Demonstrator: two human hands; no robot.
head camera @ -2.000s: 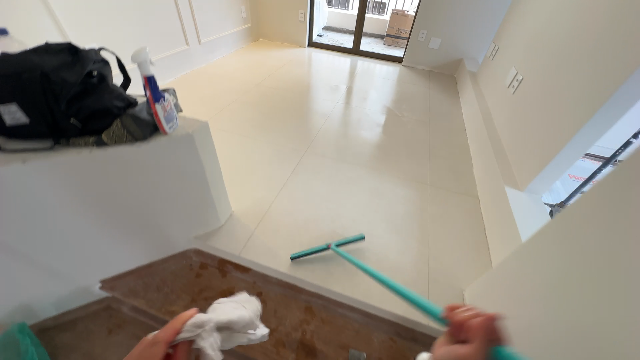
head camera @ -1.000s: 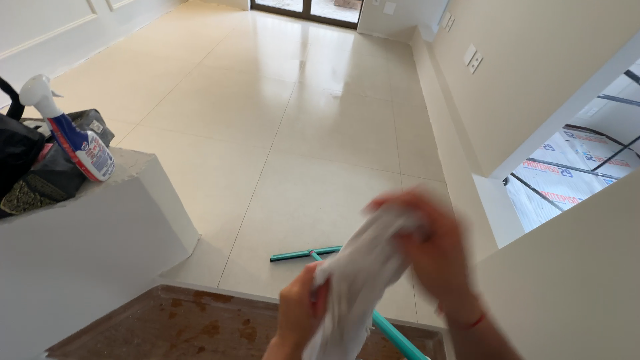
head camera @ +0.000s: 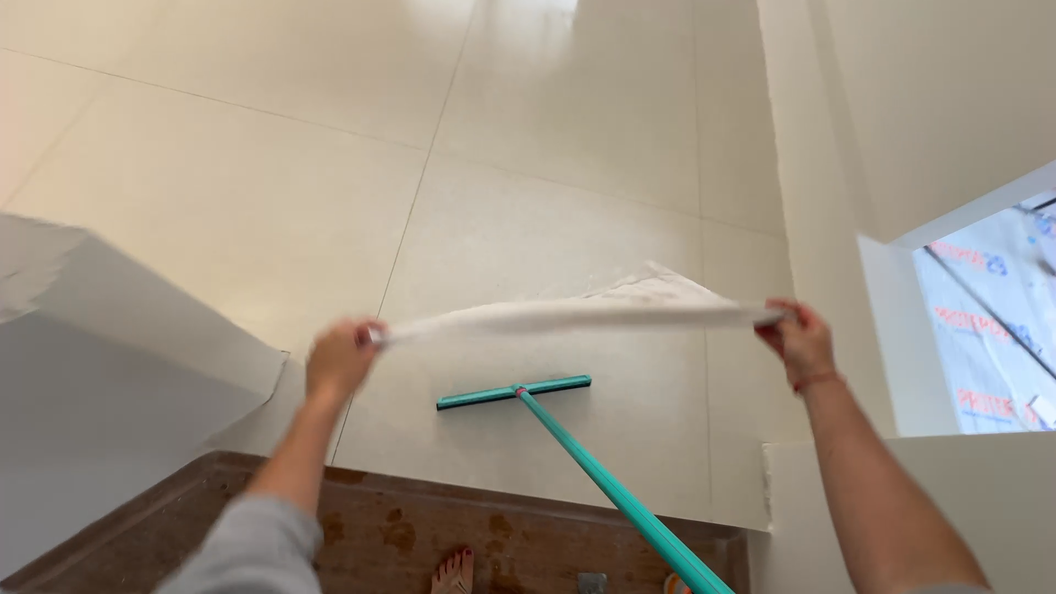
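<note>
A white cloth (head camera: 577, 318) is stretched between my two hands above the pale floor, blurred by motion. My left hand (head camera: 342, 359) grips its left end. Its right end is pinched in my right hand (head camera: 796, 342), which has a thin red band at the wrist. Below the cloth, the head of a teal floor squeegee (head camera: 495, 395) rests on the floor tiles. Its teal handle (head camera: 619, 495) slants down to the lower right, and neither hand touches it.
A brown stained step (head camera: 396, 528) lies at the bottom, with a bare foot (head camera: 454, 571) on it. A low white wall (head camera: 148, 330) stands at left. The right wall (head camera: 924, 107) has an opening showing printed plastic sheeting (head camera: 990, 322).
My right hand has let go of the squeegee handle it held two seconds ago. The cloth, bunched in the earlier frames, is now stretched wide between both hands. The view has tilted down.
</note>
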